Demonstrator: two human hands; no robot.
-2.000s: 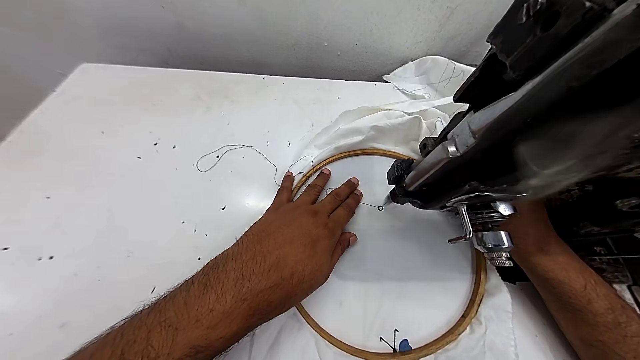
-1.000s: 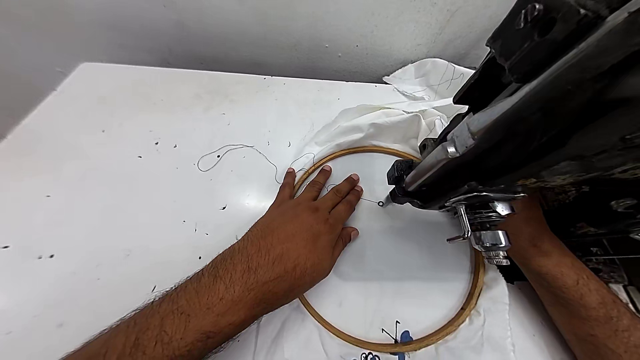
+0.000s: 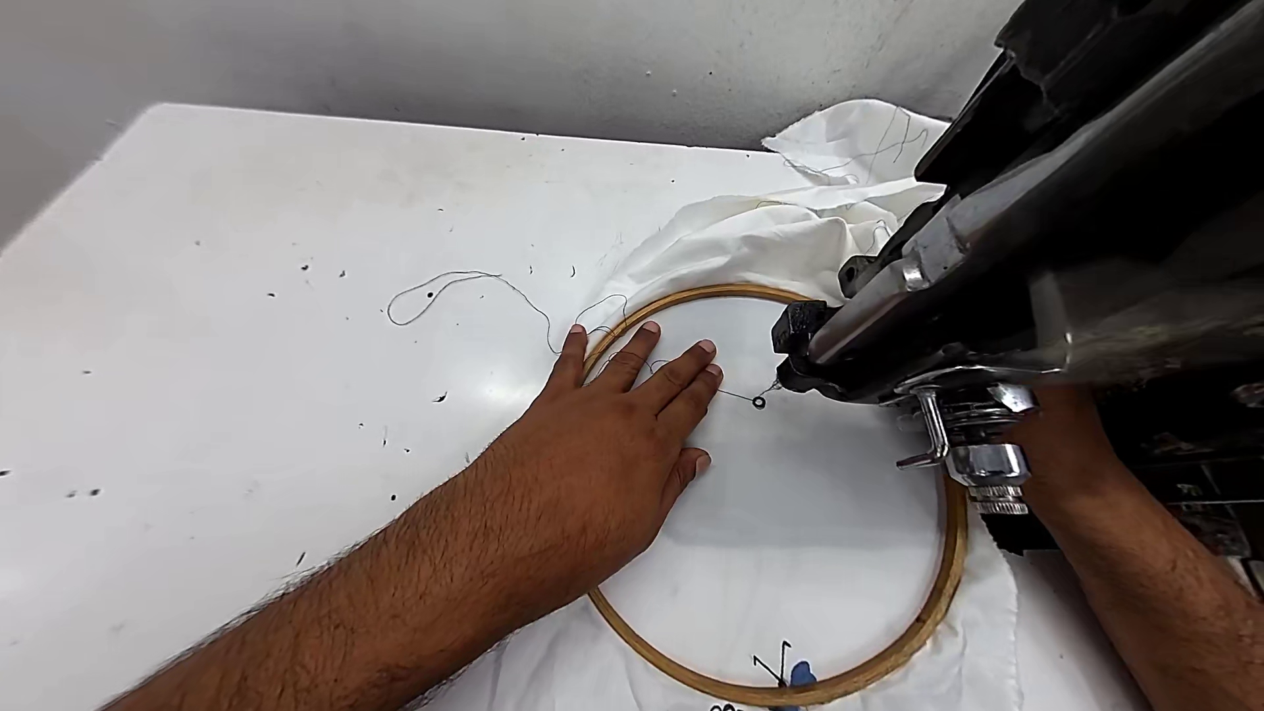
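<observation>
A wooden embroidery hoop (image 3: 953, 553) holds white fabric (image 3: 790, 592) stretched under a black sewing machine (image 3: 1136, 227). My left hand (image 3: 622, 454) lies flat over the hoop's left side, fingers slightly spread on the fabric. A small dark stitched ring (image 3: 758, 402) sits just right of its fingertips, beside the machine's needle area, with dark thread running from it toward the fingers. My right hand (image 3: 1062, 434) is mostly hidden behind the machine head, so its fingers and any hold cannot be seen. Blue and black embroidery (image 3: 801, 674) shows at the hoop's lower edge.
Loose dark thread (image 3: 474, 275) loops over the white tabletop (image 3: 247, 395), among scattered dark specks. Loose white cloth (image 3: 859, 138) bunches behind the hoop against the grey wall (image 3: 592, 59). A metal tension knob (image 3: 987, 464) juts from the machine head.
Compared with the first earlier frame, the hoop has shifted slightly toward the top of the view, and more of the embroidery shows at its lower edge. My left hand stays on the hoop.
</observation>
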